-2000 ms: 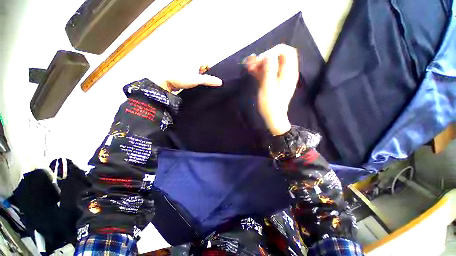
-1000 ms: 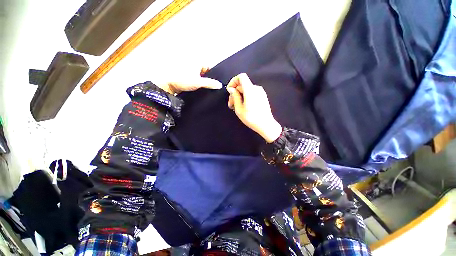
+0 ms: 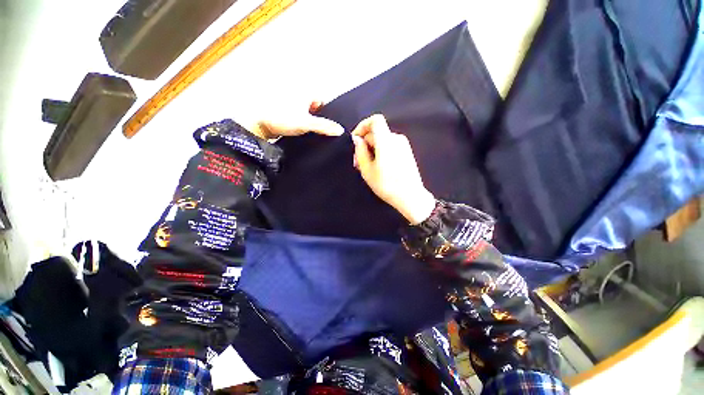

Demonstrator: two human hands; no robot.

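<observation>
The dark navy garment point(image 3: 417, 100) lies over the table, with a brighter blue lining part point(image 3: 309, 270) folded toward my lap. My left hand point(image 3: 301, 126) lies at the garment's left edge, thumb on top of the cloth and the other fingers mostly hidden beneath, holding the edge. My right hand point(image 3: 386, 162) is just right of the left thumb tip, its thumb and forefinger pinched together close to the cloth. A needle is too small to make out between them.
A wooden ruler point(image 3: 208, 65) and two dark oblong blocks, one lower point(image 3: 91, 123) and one upper point(image 3: 158, 35), lie on the white table point(image 3: 174, 166) at the upper left. A black cloth heap point(image 3: 58, 308) is at lower left. Shiny blue cloth point(image 3: 641, 193) hangs at right.
My right hand was raised and blurred two seconds ago. It came down and left to beside my left thumb, and has stayed about there since. My left hand has hardly moved.
</observation>
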